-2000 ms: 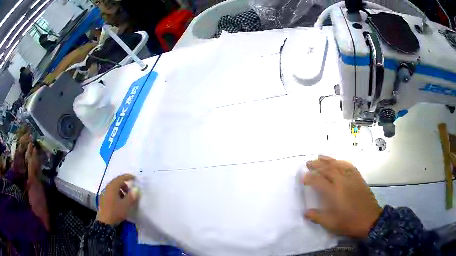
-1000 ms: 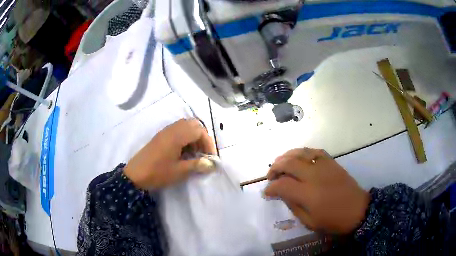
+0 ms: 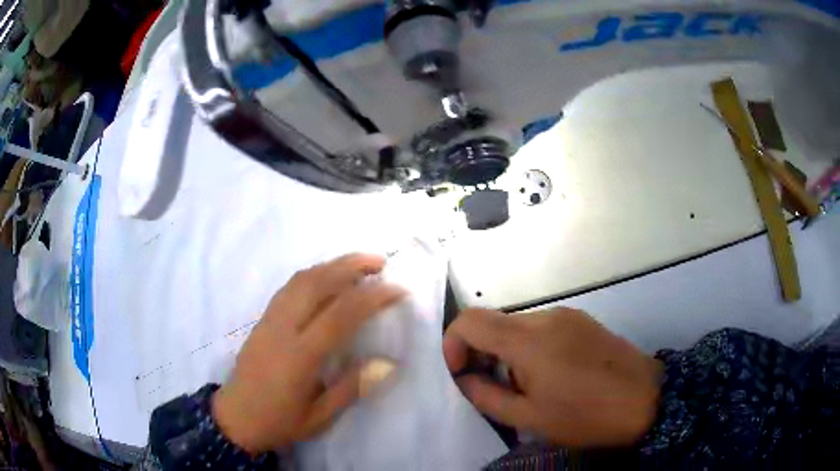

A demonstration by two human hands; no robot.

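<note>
White fabric (image 3: pixel 405 405) lies on the machine bed, its narrow front end close to the needle area of the sewing machine head (image 3: pixel 304 101). My left hand (image 3: pixel 313 359) rests on the fabric with fingers spread, a pale cap on one digit. My right hand (image 3: pixel 562 373) is at the fabric's right edge, thumb and fingers pinched on a dark edge that shows beside the white. The presser foot and needle are mostly lost in glare.
A yellow-brown strip (image 3: pixel 760 193) lies right of the bed, crossed by an awl (image 3: pixel 783 173) with a wooden handle. A small pink item (image 3: pixel 829 189) is at the right edge. White cloth (image 3: pixel 39 283) sits far left, beside a white bracket (image 3: pixel 51 158).
The view has come closer to the machine head. The fabric's end has moved up to the needle area. My left hand has flattened on it; my right hand has closed on its edge.
</note>
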